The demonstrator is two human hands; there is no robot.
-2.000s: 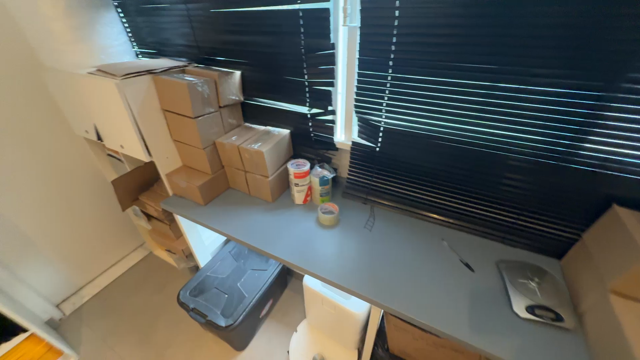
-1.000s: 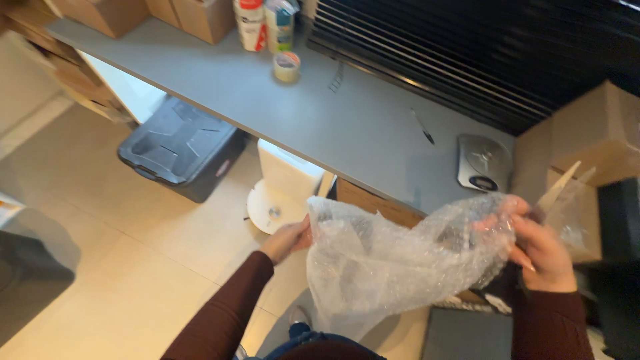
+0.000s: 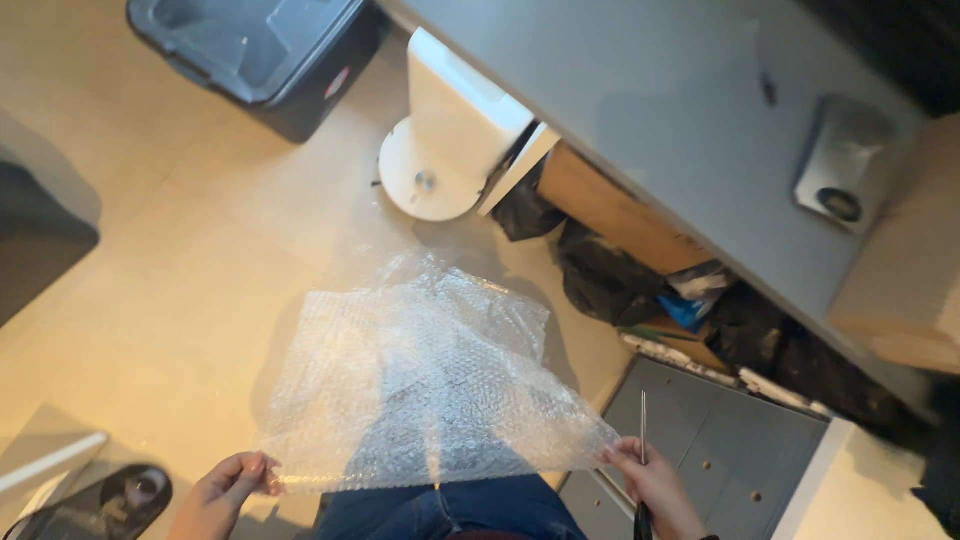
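Note:
A sheet of clear bubble wrap [image 3: 427, 382] hangs spread out between my hands, above the floor and my jeans. My left hand [image 3: 232, 487] pinches its near left corner. The near right corner is pinched in my right hand [image 3: 645, 476], which also holds a pair of scissors [image 3: 643, 450]; a thin metal blade points away from me and part of a dark handle shows below the fingers. The rest of the scissors is hidden by the hand.
A grey worktop [image 3: 675, 135] at the right carries a kitchen scale [image 3: 847, 165], a dark-handled tool and a cardboard box [image 3: 907, 247]. Below are a white device with a round base [image 3: 431, 172], black bags and a grey drilled panel [image 3: 690, 442]. A lidded storage bin [image 3: 255, 52] stands farther back.
The bubble wrap, bunched between my hands a second ago, is now spread wider and lower, with my hands farther apart. Two seconds ago no hands were in view. The view has tilted down.

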